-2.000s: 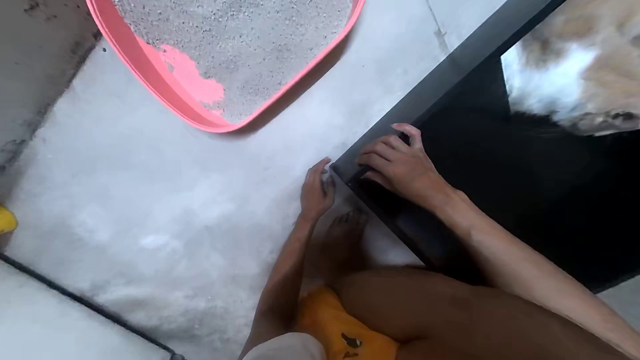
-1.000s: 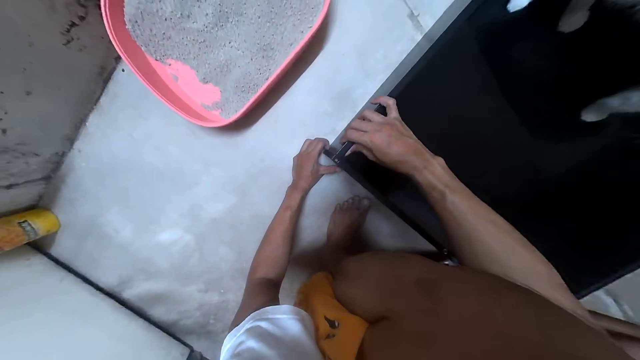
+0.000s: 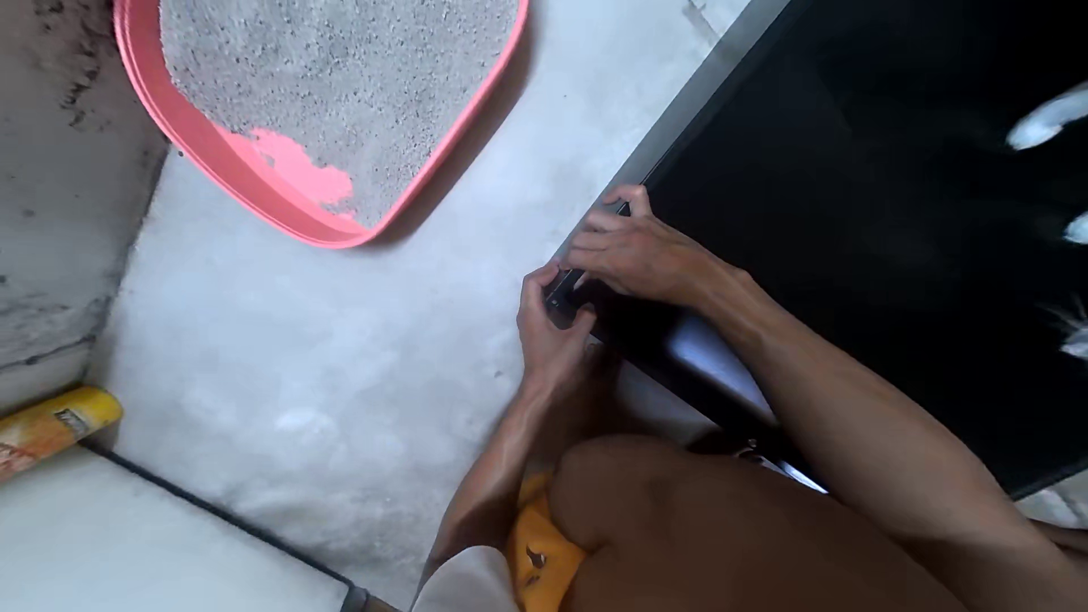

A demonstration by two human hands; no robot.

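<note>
A large flat black panel with a dark frame (image 3: 858, 195) fills the right side. At its near left corner, my left hand (image 3: 552, 327) grips the frame, with thumb and fingers on either side. My right hand (image 3: 633, 251) rests over the same corner, its bent fingers hooked on the grey edge just above the left hand. The panel's lower edge lies close to my knee, and a shiny reflection shows on it beneath my right forearm. The fingertips of my right hand are partly hidden.
A pink litter tray (image 3: 319, 234) with grey granular litter stands at the upper left on the pale concrete floor (image 3: 323, 365). A yellow container (image 3: 64, 425) lies by the stained wall (image 3: 59, 212). White furry animal parts (image 3: 1050, 119) show over the panel at the right.
My left hand has closed around the panel's corner, where earlier it was beside it. The animal's large furry body, seen over the panel two seconds ago, has mostly left the view.
</note>
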